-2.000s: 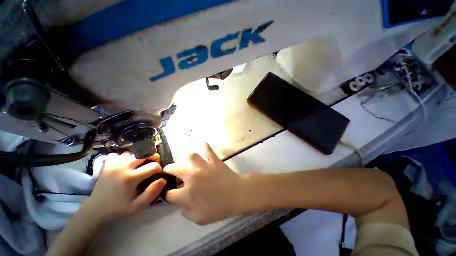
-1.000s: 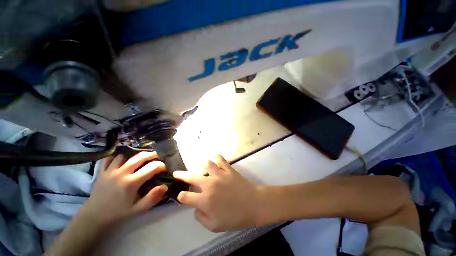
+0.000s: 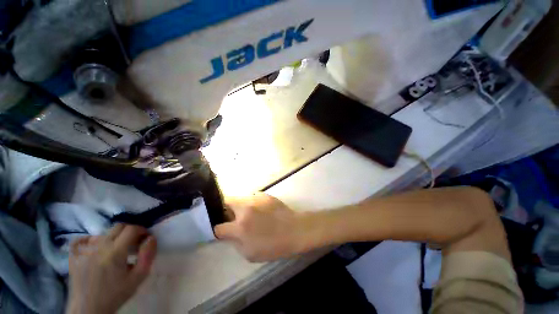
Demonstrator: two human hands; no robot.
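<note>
The white sewing machine (image 3: 178,52) with "JACK" lettering spans the upper view. Its needle area (image 3: 178,150) is dark and partly hidden by the machine's front parts. My right hand (image 3: 260,227) pinches a narrow black band (image 3: 212,202) just in front of the needle area. My left hand (image 3: 110,264) is blurred at the lower left, over light grey cloth (image 3: 184,225), fingers bent; whether it grips the cloth cannot be told. A dark strip runs along the grey cloth between the hand and the machine.
A black smartphone (image 3: 354,126) with a pale cable lies on the machine bed. Small white bobbins (image 3: 422,87) and loose metal bits lie at the table's right. Grey cloth (image 3: 24,245) is bunched at far left. The table edge (image 3: 269,265) crosses below my right forearm. Black cloth hangs below.
My left hand has left the needle area and moved down and left. My right hand now pinches the black band. More grey cloth shows between the hands. The view has shifted.
</note>
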